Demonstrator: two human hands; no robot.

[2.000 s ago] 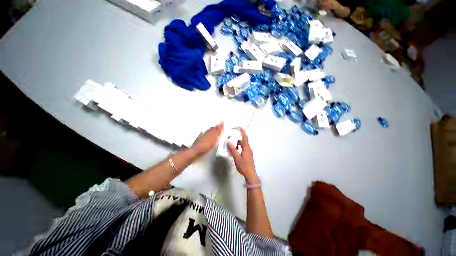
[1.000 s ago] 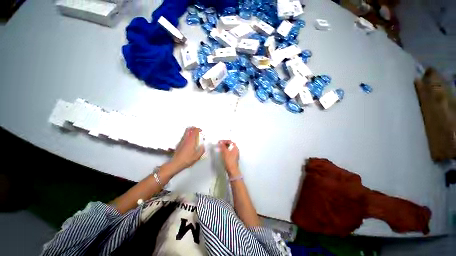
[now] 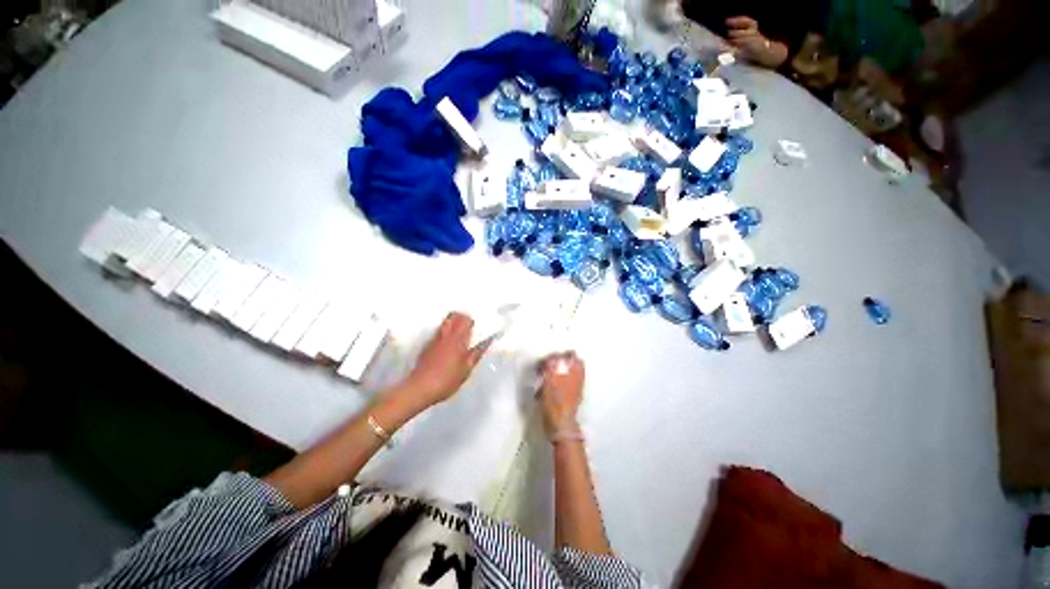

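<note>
My left hand [image 3: 449,359] is left of centre, its fingers on a white carton [image 3: 495,324] that is washed out by glare. My right hand [image 3: 561,389] is just to the right, apart from it, with curled fingers; a pale spot shows at the fingertips, but whether it holds something is unclear. A slightly uneven row of white cartons [image 3: 242,297] lies along the left table edge. Ahead is a heap of blue film-wrapped items [image 3: 651,270] mixed with loose white boxes [image 3: 619,182].
A blue cloth [image 3: 409,173] lies left of the heap. A block of stacked cartons [image 3: 302,46] is at the back left. A rust-brown cloth [image 3: 766,535] is at the near right, a brown carton [image 3: 1019,385] at the right edge. Another person's hand [image 3: 754,40] shows at the far side.
The open white box at the heap's near left edge is gone from there. My left hand now has a white carton at its fingers. The view has shifted, showing more of the back.
</note>
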